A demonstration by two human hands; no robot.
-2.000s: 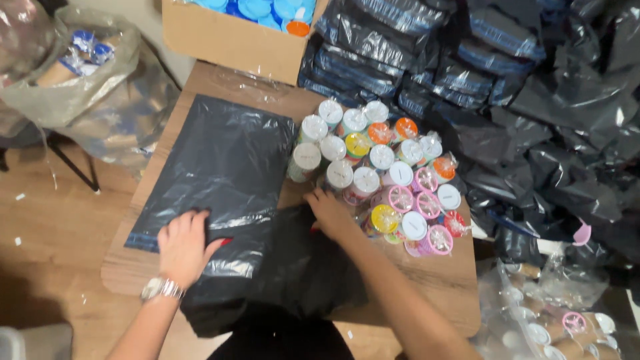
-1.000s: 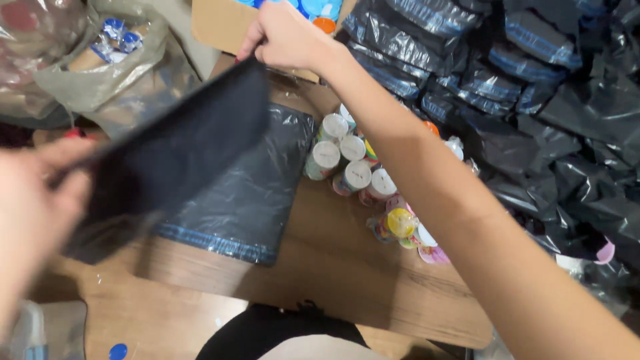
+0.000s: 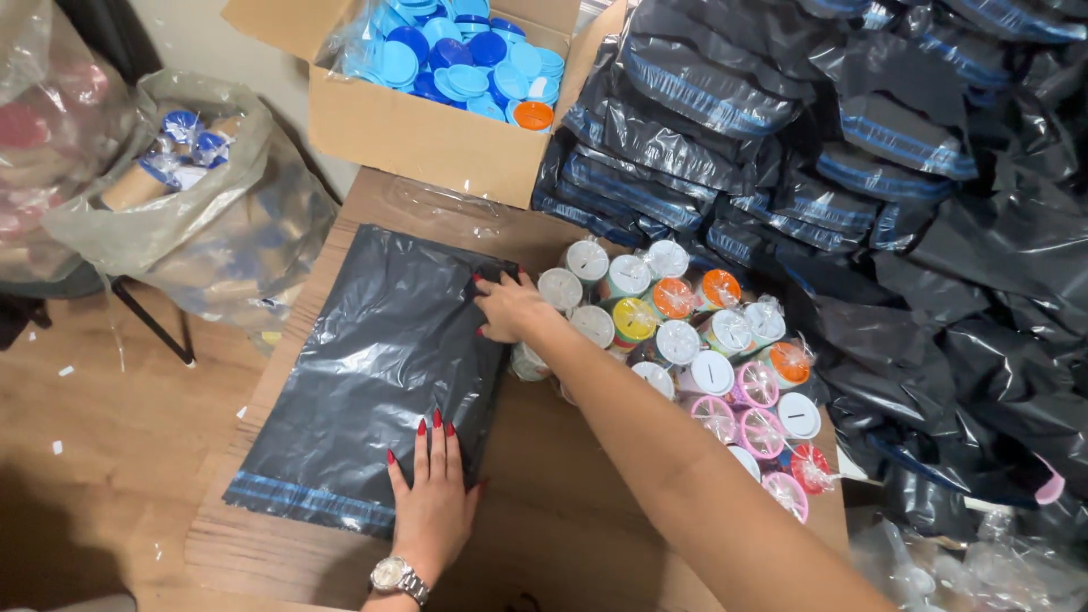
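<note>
A black plastic mailing bag (image 3: 374, 348) with a blue strip along its near edge lies flat on the wooden table (image 3: 544, 510); whether others lie beneath it I cannot tell. My left hand (image 3: 433, 501), a metal watch on its wrist, rests with spread fingers on the bag's near right part. Across the bag's far right corner lie the fingers of my right hand (image 3: 510, 310), at a dark fold; whether they pinch it is unclear. Just right of that hand stand several money-box tins (image 3: 677, 342) with slotted white, orange, yellow and pink lids, many in clear wrap.
A cardboard box (image 3: 425, 140) of blue lids stands at the table's far edge. Piled black mailing bags (image 3: 918, 280) rise on the right. Left of the table is a translucent sack (image 3: 238, 221) holding cardboard tubes. Clear wrapped items (image 3: 943, 561) sit at the lower right.
The dark bag held up between both hands a second ago is now down flat on the table. Both hands have come down onto it, and the tins show more fully.
</note>
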